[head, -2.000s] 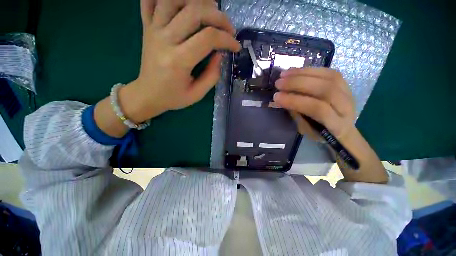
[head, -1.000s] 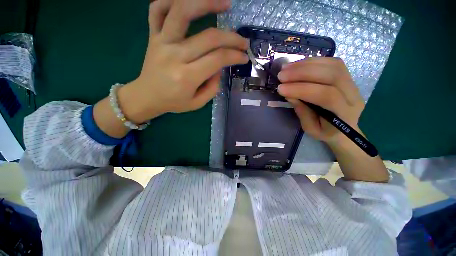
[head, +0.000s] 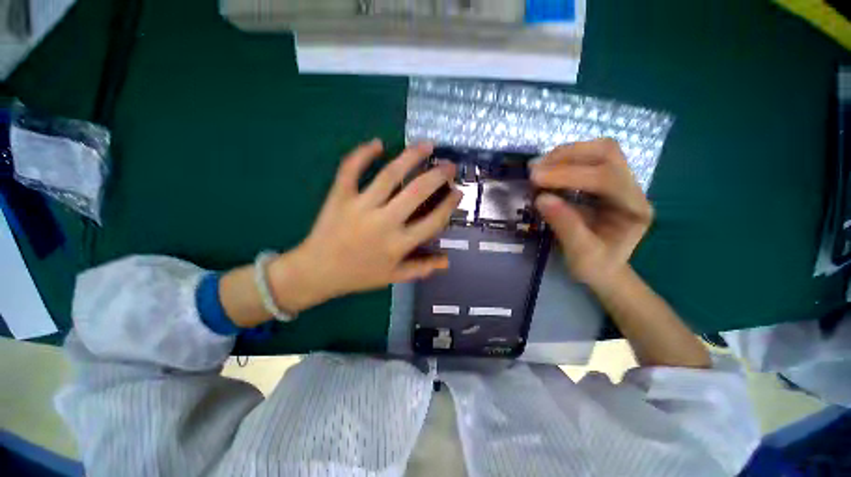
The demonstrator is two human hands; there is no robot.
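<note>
The open black phone mid-frame (head: 481,279) lies on silvery bubble wrap (head: 523,121), with white strips on its grey inner face and a board area at the far end. My left hand (head: 373,224) has its fingers spread, with fingertips over the phone's upper left edge. My right hand (head: 597,205) is at the phone's upper right edge, with thumb and fingers close together. A dark piece shows between its fingers, blurred; I cannot tell whether it is the tweezers. The phone's top edge is partly hidden by the hands.
A pale parts tray (head: 411,11) with a small blue sheet (head: 551,9) stands behind the bubble wrap, a white liner (head: 439,58) under it. A labelled clear bag (head: 61,163) and a dark blue strip (head: 33,219) lie left. A dark object (head: 838,186) lies at the far right.
The view has shifted, so the phone sits lower and the tray shows. My left fingers have spread. My right hand has moved to the phone's right edge, and the tweezers' black handle no longer shows clearly.
</note>
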